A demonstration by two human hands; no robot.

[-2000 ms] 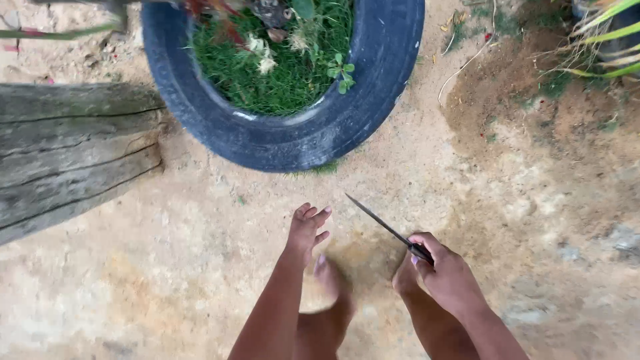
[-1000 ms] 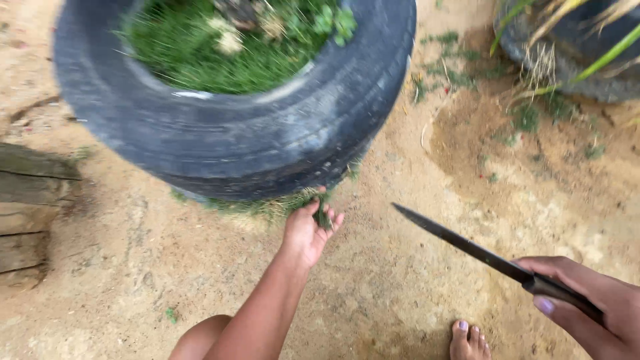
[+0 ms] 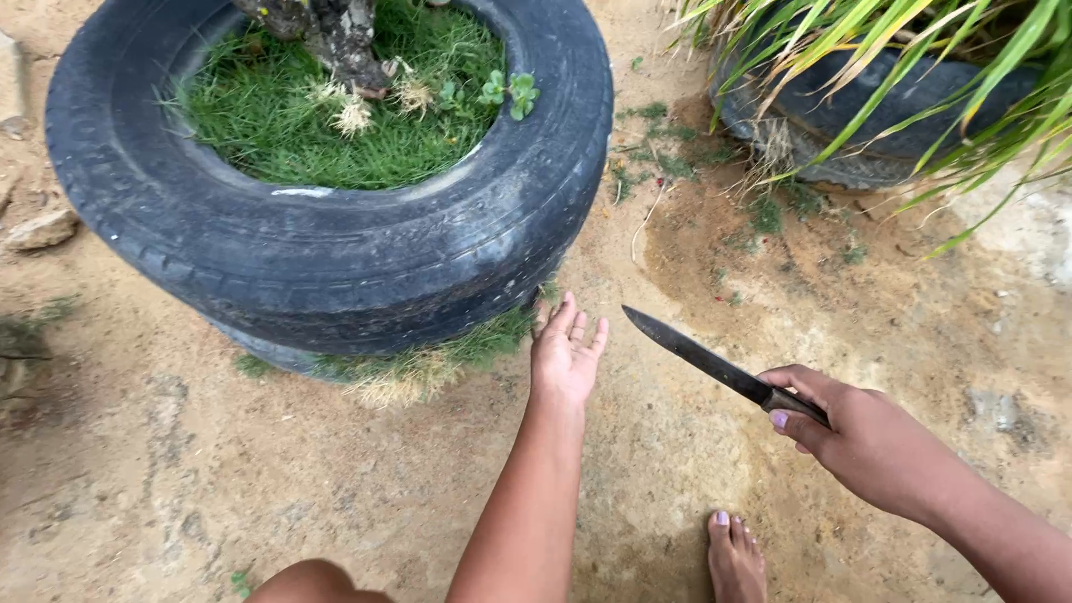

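My right hand (image 3: pixel 846 435) is closed around the dark handle of a knife (image 3: pixel 699 353), whose long blade points up and left over the bare ground. My left hand (image 3: pixel 567 347) is palm up with its fingers spread, beside the lower right edge of a tire planter (image 3: pixel 360 260). Nothing shows in its palm. Green and dry grass (image 3: pixel 427 364) sticks out from under the tire, just left of that hand. Inside the tire, more grass (image 3: pixel 276 138) grows around a rough tree trunk (image 3: pixel 339 38).
A second dark planter (image 3: pixel 863 117) with long green and yellowing leaves (image 3: pixel 997 75) stands at the upper right. Small weeds (image 3: pixel 766 213) grow near it. A stone (image 3: pixel 42 230) lies left of the tire. My bare foot (image 3: pixel 737 557) is on the sandy ground.
One second ago my left hand had its fingers at a tuft of grass under the tire; now they are spread. The tire and the second planter show more fully as the view has shifted.
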